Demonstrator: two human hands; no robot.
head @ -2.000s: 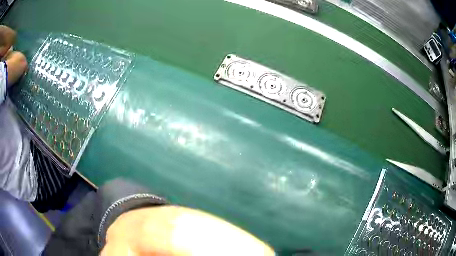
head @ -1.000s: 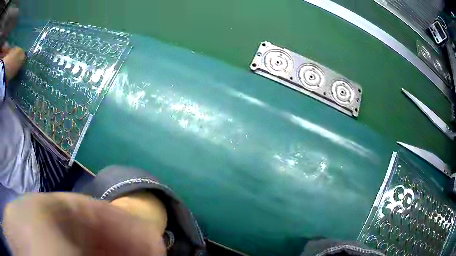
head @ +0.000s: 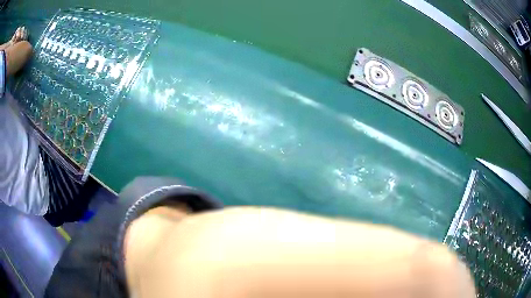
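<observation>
The three-position metal fixture (head: 411, 96), with three pale ringed discs, lies flat on the green belt at the upper right. My left hand (head: 303, 253) is large and blurred across the bottom, reaching right from a dark sleeve; its fingers cannot be made out, and nothing can be seen held in it. It is well below the fixture, not touching it. My right hand is not in view. A clear parts tray (head: 460, 208) with round pockets is at the lower right, cut off by the edge.
Another clear tray (head: 93, 75) lies at the left, with a neighbour's hand (head: 17, 51) at its far left edge. Two pointed guides (head: 505, 123) stand on the belt at the right. A pale divider rail (head: 463, 35) curves across the upper right.
The fixture has moved right in the picture. My left hand has swung from the lower left to stretch right across the bottom. The dark sleeve edge at the bottom right is gone from view.
</observation>
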